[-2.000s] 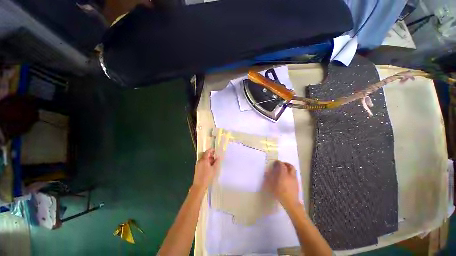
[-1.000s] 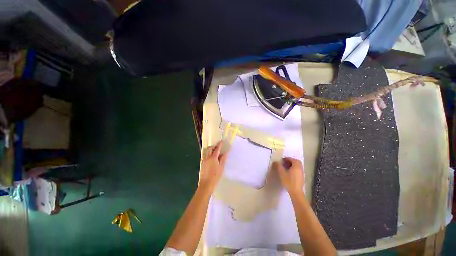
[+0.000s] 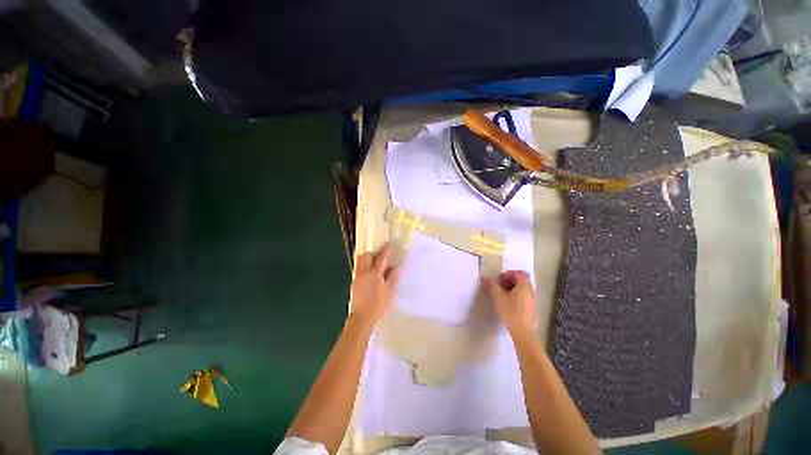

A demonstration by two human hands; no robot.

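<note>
A beige card pocket template [image 3: 433, 342] with a window and yellow tape at its upper corners lies on a long lilac-white paper pattern piece [image 3: 445, 411]. The paper shows through the window. My left hand [image 3: 375, 283] is on the template's left edge, fingertips at the card. My right hand [image 3: 509, 293] is at its right edge, thumb and fingers pinched together there; whether they grip the card is hard to tell. A steam iron [image 3: 489, 160] with an orange-brown handle rests on the upper part of the paper.
A dark speckled fabric panel [image 3: 627, 293] lies to the right on the cream table cover [image 3: 734, 267]. The iron's wrapped hose [image 3: 658, 171] crosses it. A long black padded shape [image 3: 409, 53] spans the far side, with light blue fabric [image 3: 698, 40] beside it. A yellow object [image 3: 206, 386] is on the green floor.
The template has shifted slightly on the paper and its window edges look straighter. Both hands stay at its sides, the right a little closer in. The camera view has shifted slightly.
</note>
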